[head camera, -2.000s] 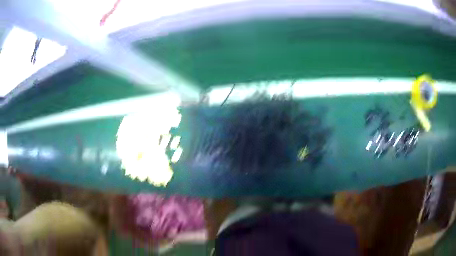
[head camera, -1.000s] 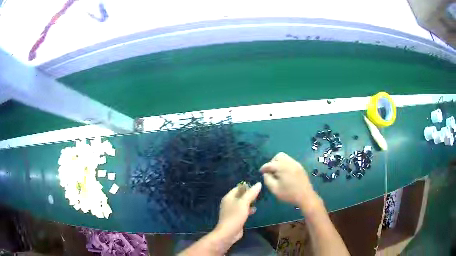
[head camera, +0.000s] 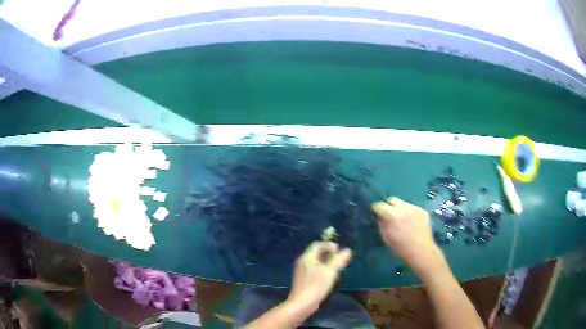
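Note:
A large tangled heap of thin black runners (head camera: 276, 199) lies on the green bench in front of me. My left hand (head camera: 318, 266) is at the heap's lower right edge, fingers bent, with a pale yellowish bit at a fingertip; what it holds is too blurred to tell. My right hand (head camera: 403, 225) is right of the heap with its fingers curled; whether it holds a part is hidden. Small glossy black parts (head camera: 453, 209) lie in a loose pile right of my right hand.
Cream-white pieces (head camera: 119, 196) lie at left. A yellow tape roll (head camera: 520, 159), a slim cream-yellow handle (head camera: 511, 189) and translucent white pieces (head camera: 576, 200) are at right. Pink-purple parts (head camera: 154, 287) are below left. A grey metal upright (head camera: 122, 96) crosses the upper left.
Both hands have come into view since the first frame. Since the second, they have moved apart, my right hand farther right. A small dark part now lies near the bench's front edge. The view has shifted.

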